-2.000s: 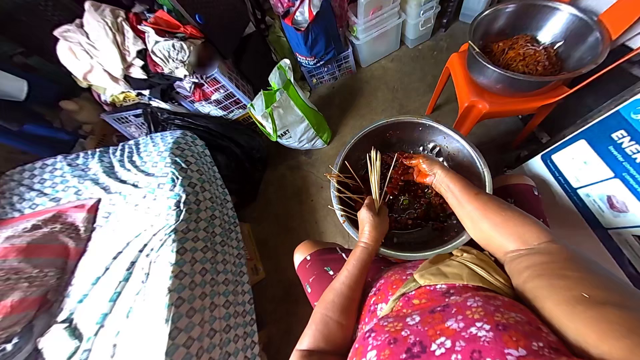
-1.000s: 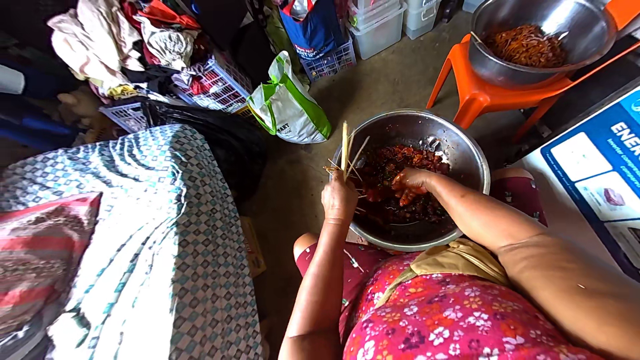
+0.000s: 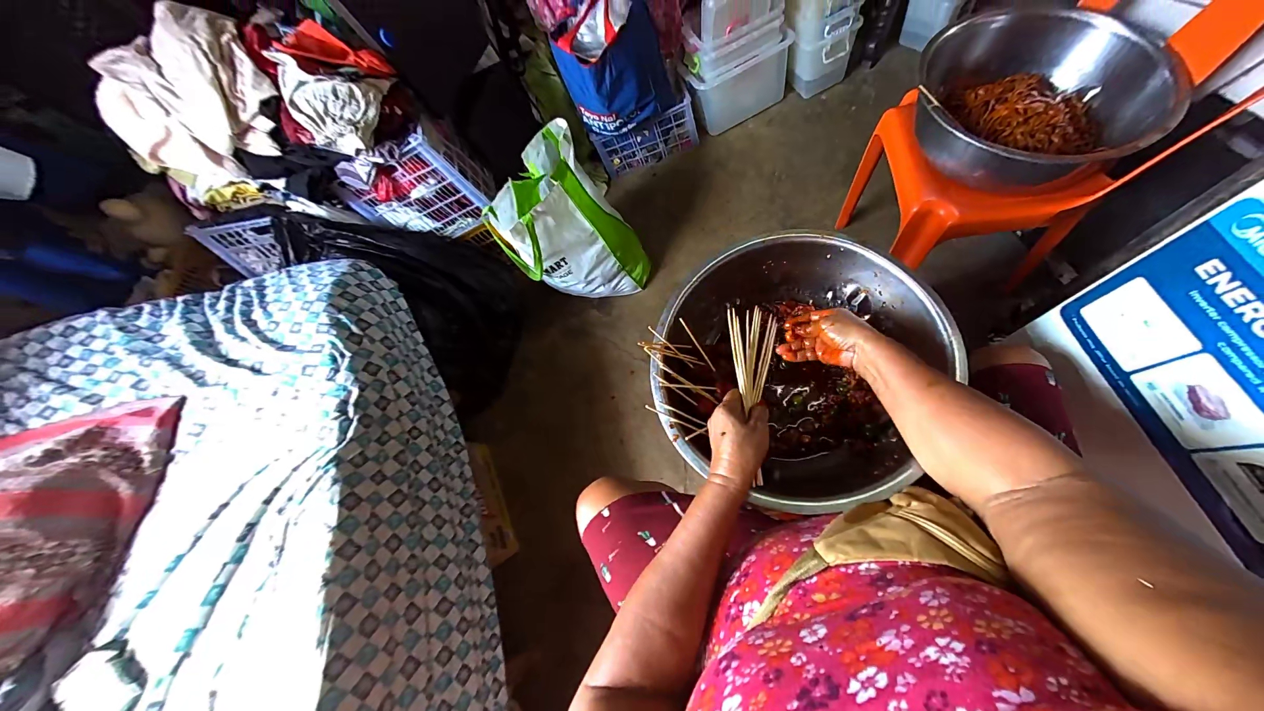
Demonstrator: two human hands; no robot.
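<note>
My left hand (image 3: 739, 434) is closed around a bundle of thin wooden skewers (image 3: 750, 351), which points away from me over the near left part of a large steel basin (image 3: 948, 341). Dark red, wet marinade with small pieces (image 3: 820, 420) lies in the basin. My right hand (image 3: 829, 338), coated in red sauce, is over the basin's far middle, just right of the skewer tips; its fingers are partly spread, and whether they touch a piece of food is unclear. Several more skewers (image 3: 681, 385) lean against the basin's left wall.
A second steel basin (image 3: 1057, 148) with orange-brown food stands on an orange plastic chair (image 3: 928, 212) at the back right. A bed with a checked cover (image 3: 415, 474) is at left. Beyond stand a green-and-white bag (image 3: 583, 232), clothes baskets (image 3: 425, 188) and clear bins (image 3: 741, 84). A printed box (image 3: 1165, 336) is at right.
My right hand has lifted from the food and moved up in the basin, its fingers opening. My left hand has shifted right with the skewers, which now fan out more.
</note>
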